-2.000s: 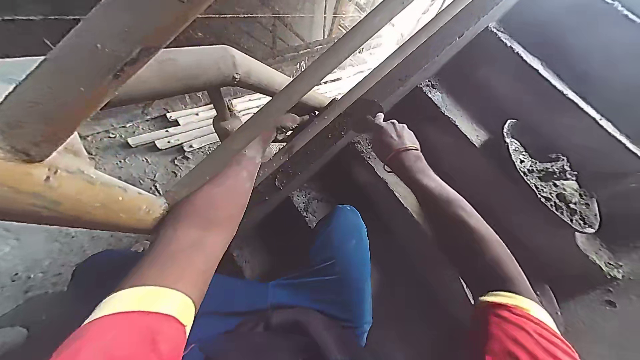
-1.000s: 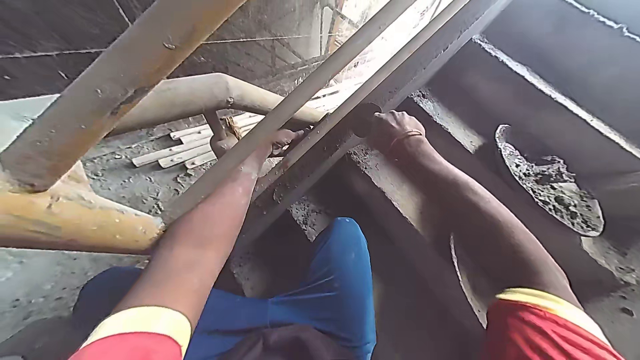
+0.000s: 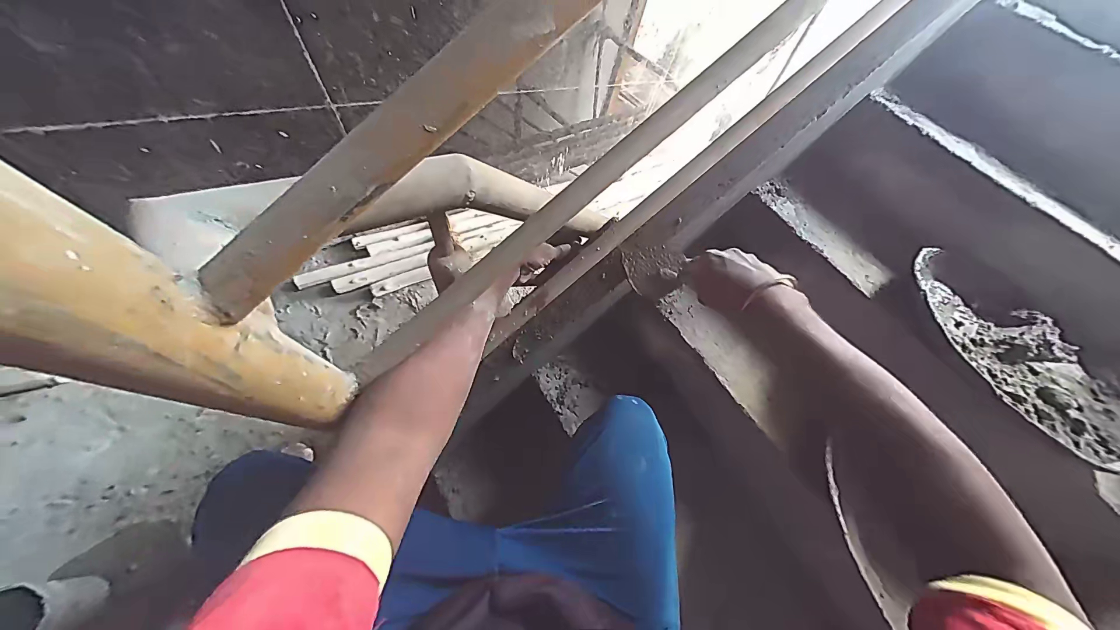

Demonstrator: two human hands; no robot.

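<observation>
My right hand (image 3: 731, 276), with a band at the wrist, is closed on a trowel whose mortar-smeared blade (image 3: 652, 269) lies against the side of the sloping stair edge (image 3: 691, 206). My left hand (image 3: 538, 261) reaches between the railing bars to the far side of that edge; the lower rail (image 3: 700, 157) partly hides it, and whether it holds something cannot be told. Wet mortar (image 3: 525, 337) clings to the stair edge below the blade. At the right, a shallow pan (image 3: 971, 363) holds grey mortar.
Thick yellowish pipe railing (image 3: 262, 367) stands close at my left. A slanting bar (image 3: 560, 214) crosses over my left forearm. Dark stair treads (image 3: 980, 192) run down the right side. Pale strips (image 3: 394, 262) lie on the rough floor beyond the railing. My blue-clad knee is beside the stairs.
The trowel blade, dark and edge-on before, now shows its mortar-covered face against the stair edge. My left hand stays behind the rail. The view has shifted slightly.
</observation>
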